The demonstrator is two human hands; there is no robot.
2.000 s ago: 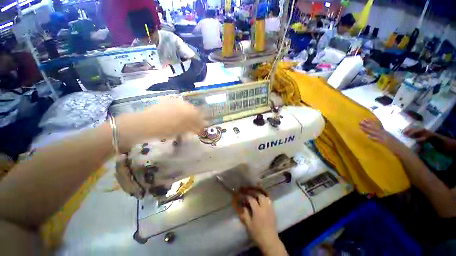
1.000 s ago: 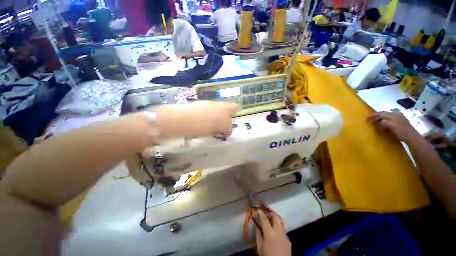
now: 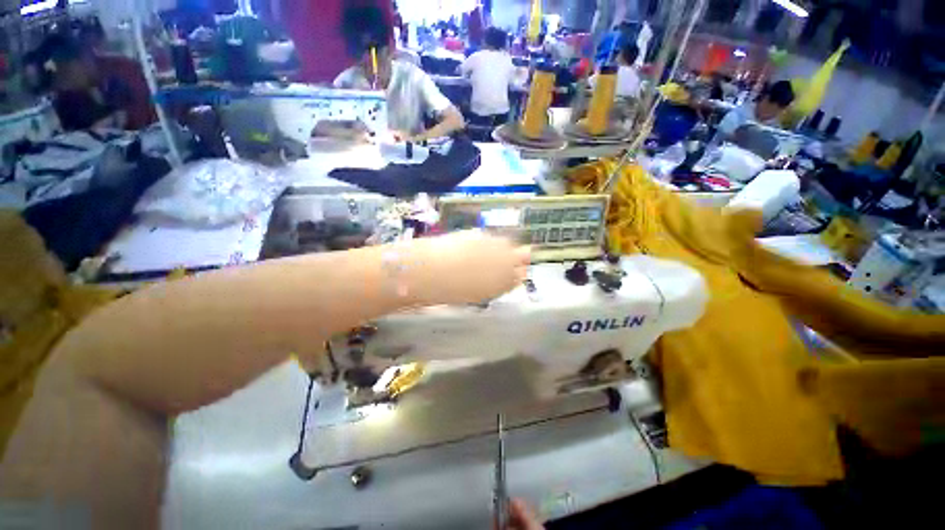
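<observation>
A white sewing machine head marked QINLIN (image 3: 606,324) stands on the white table before me. My left arm crosses over it from the left, and my left hand (image 3: 497,267) is at the lower left of the control panel (image 3: 565,226); its fingers are blurred, so their grip is unclear. Scissors (image 3: 500,466) point upward at the bottom middle, blades looking thin and closed. My right hand (image 3: 525,514) is mostly cut off by the bottom edge, at the scissors' lower end. Mustard-yellow fabric (image 3: 741,383) hangs over the table's right side.
The needle area (image 3: 389,383) is lit, with a bit of yellow at it. Yellow thread cones (image 3: 539,101) stand behind the machine. A person (image 3: 420,104) works at the machine ahead. More yellow fabric (image 3: 31,300) lies at far left. Something blue (image 3: 741,509) shows at bottom right.
My right hand and the scissors have moved down toward the bottom edge. The yellow fabric at right has shifted and bunched, and another person's hand seen on it earlier no longer shows.
</observation>
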